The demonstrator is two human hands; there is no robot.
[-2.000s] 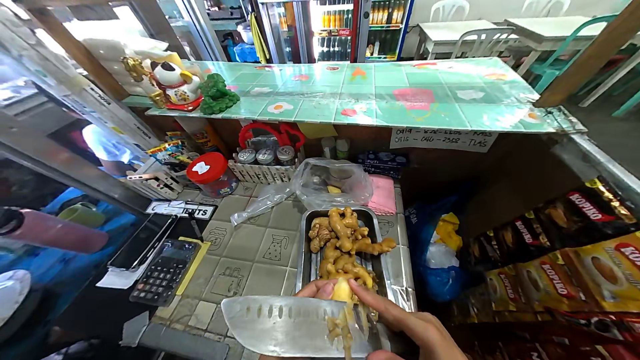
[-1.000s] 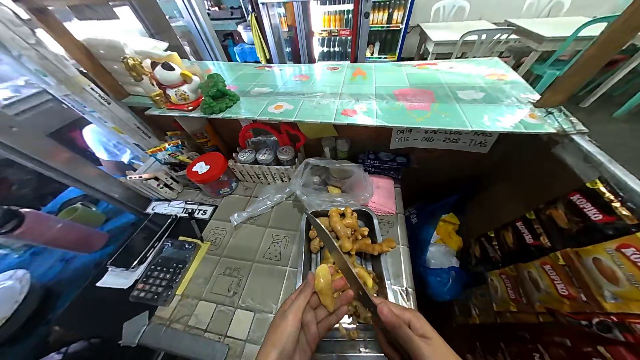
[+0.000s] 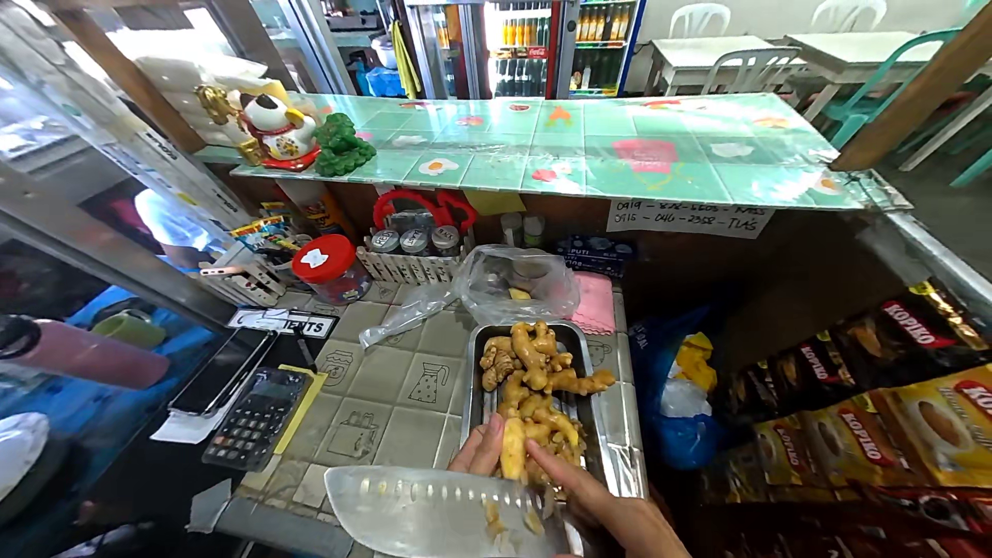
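My left hand (image 3: 482,449) holds a partly peeled piece of ginger (image 3: 513,448) upright over the near end of a metal tray (image 3: 471,349). Unpeeled ginger roots (image 3: 535,360) are piled in the tray, with peelings among them. My right hand (image 3: 612,508) is at the knife's handle end, its index finger stretched out beside the peeled piece; the handle itself is hidden. The wide knife blade (image 3: 418,504) lies flat across the view, pointing left, with bits of peel stuck on it. Behind the tray, a clear plastic bag (image 3: 519,283) holds a pale yellow piece.
Left on the tiled counter (image 3: 387,372) are a calculator (image 3: 258,418), a phone (image 3: 225,372) and a red-lidded jar (image 3: 332,267). A pink cloth (image 3: 594,304) lies behind the tray. A raised shelf (image 3: 542,147) crosses ahead. Coffee packets (image 3: 868,434) hang at right beside a blue bag (image 3: 682,434).
The knife has swung from pointing up and away over the tray to lying flat, pointing left. The peeled piece has turned upright, and my right hand has come closer to it.
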